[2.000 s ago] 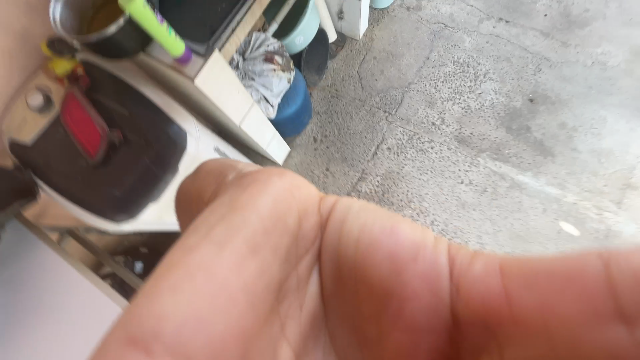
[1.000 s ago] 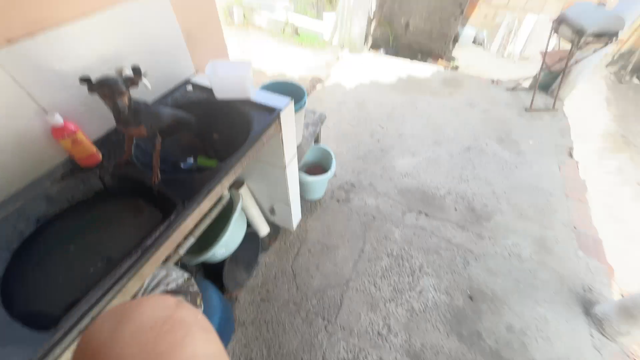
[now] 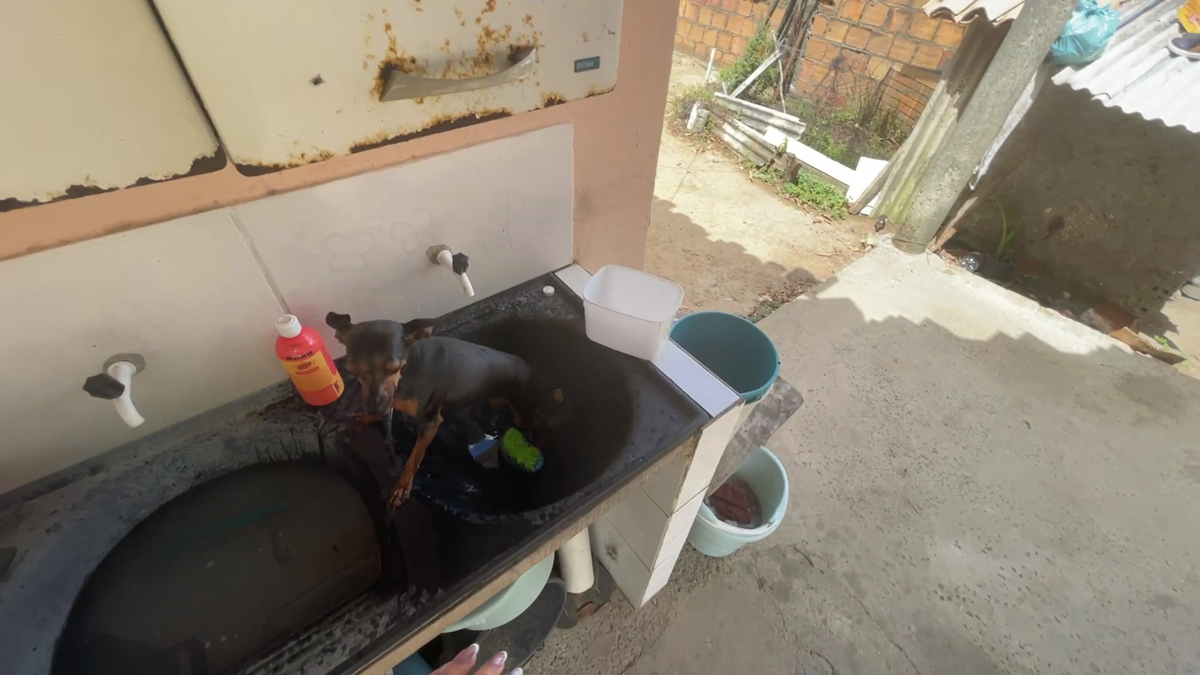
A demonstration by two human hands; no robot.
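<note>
Only a few fingertips of one hand, apparently my left hand (image 3: 476,662), show at the bottom edge, below the sink's front edge; the rest is cut off, so its grip is hidden. My right hand is out of view. A small black-and-tan dog (image 3: 459,375) stands in the right basin of a dark double sink (image 3: 581,502), its front paw on the divider between the basins. Beside the dog in the basin lies a green-bristled brush (image 3: 521,450). A red bottle with a white cap (image 3: 309,364) stands behind the divider, against the wall.
Two wall taps (image 3: 116,386) (image 3: 454,266) jut above the sink. A white plastic container (image 3: 632,307) sits on its right end. A teal bucket (image 3: 727,352) and a light green bucket (image 3: 764,497) stand beside it. Rusty cabinets (image 3: 450,66) hang overhead.
The hand that filled the lower view two seconds ago has drawn down to the bottom edge. The view has swung up and across to the sink and wall.
</note>
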